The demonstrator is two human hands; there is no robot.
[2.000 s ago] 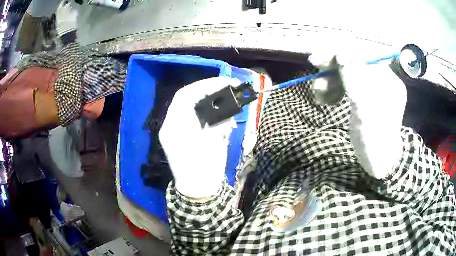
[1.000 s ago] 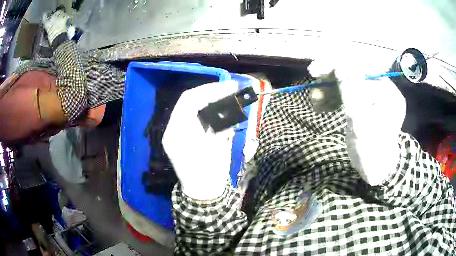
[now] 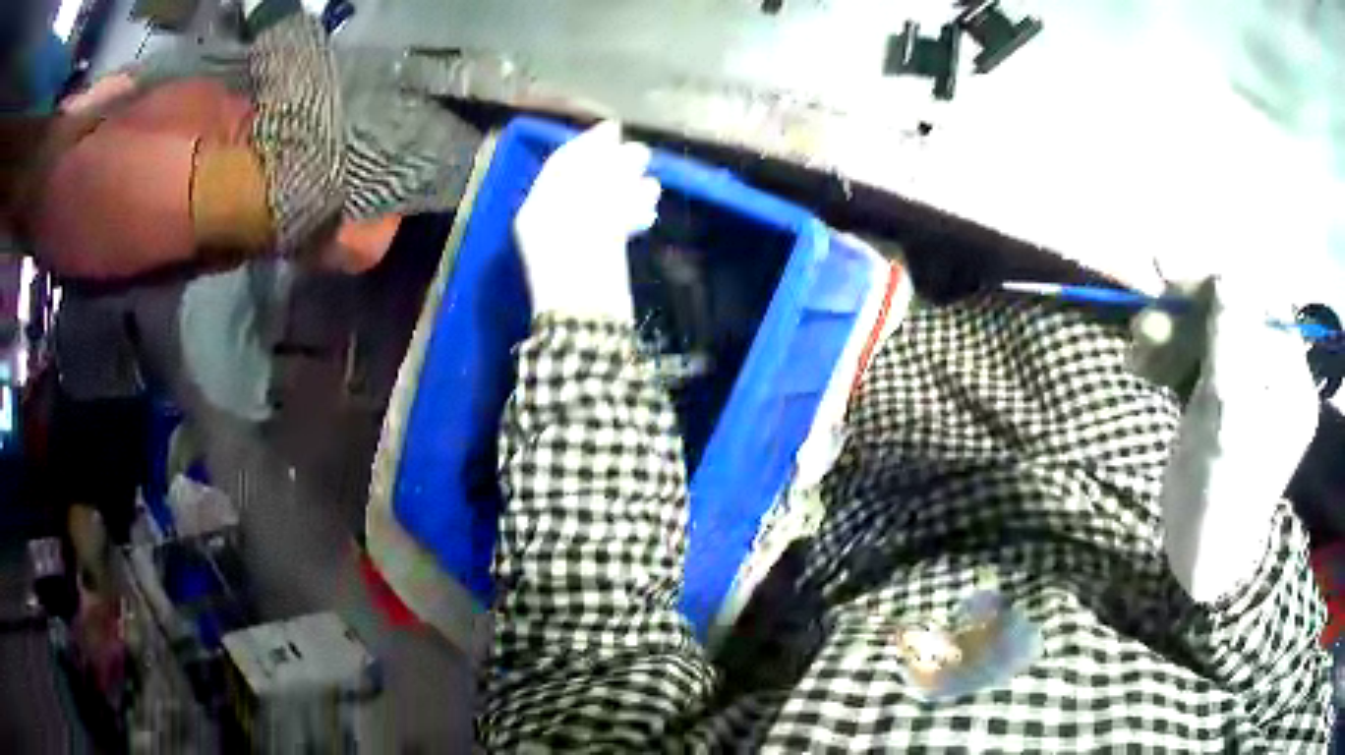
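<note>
My left hand [image 3: 590, 221], in a white glove, is over the far left part of the blue bin [image 3: 789, 369]. Its fingers are near the far rim, and I cannot tell whether it holds anything. Loose black parts [image 3: 686, 295] lie dark and blurred inside the bin, partly hidden by my sleeve. My right hand [image 3: 1239, 428], in a white glove with dark-smudged fingertips, is at the right and holds a thin brush [image 3: 1084, 294]. The brush has a blue stick, and its tip points left, over my lap.
Black brackets [image 3: 929, 53] lie on the pale worktable [image 3: 1136, 162] beyond the bin. A dark round pot [image 3: 1317, 322] is partly in view at the right edge. A person in a checked sleeve [image 3: 303, 133] is at the upper left. A pale box [image 3: 300, 656] stands at the lower left.
My left hand has moved from beside the brush tip to over the bin, and the black bracket is no longer visible in it. The view has turned, so the bin and my right hand appear farther right.
</note>
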